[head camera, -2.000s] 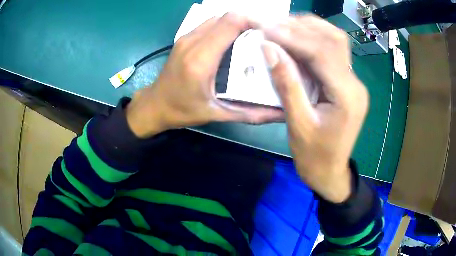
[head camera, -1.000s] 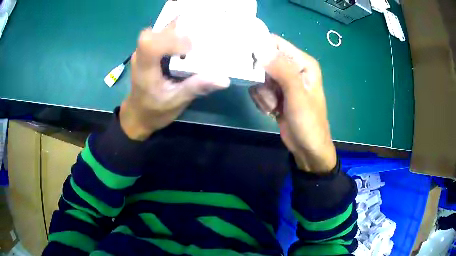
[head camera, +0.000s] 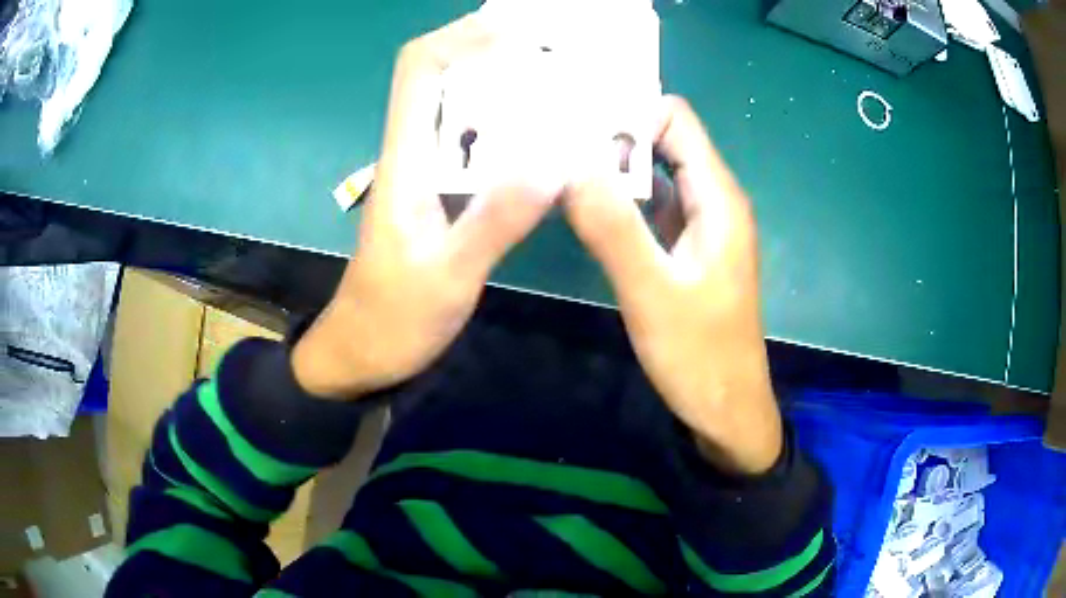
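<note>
A white mounting base (head camera: 544, 117) with two dark keyhole slots is held up over the green bench, its flat face towards me. It is overexposed, so its upper part and the body behind it are hard to make out. My left hand (head camera: 427, 234) grips its left side, with the thumb on the lower edge. My right hand (head camera: 678, 245) grips its right side, with the thumb also on the lower edge. The fingers behind it are mostly hidden. A pale connector with a yellowish mark (head camera: 354, 187) shows beside my left hand; its cable is hidden.
A white ring (head camera: 873, 110) lies on the green bench (head camera: 842, 234). A grey metal box (head camera: 865, 33) and white tags (head camera: 1012, 82) are at the back right. A crinkled plastic bag (head camera: 73, 70) is at the back left. A blue bin (head camera: 871, 514) of white parts is at lower right; cartons (head camera: 158, 386) at lower left.
The unit has turned so its flat keyhole face shows towards me. Both thumbs have come together on its lower edge. The view has shifted, bringing the plastic bag and more of the bin in.
</note>
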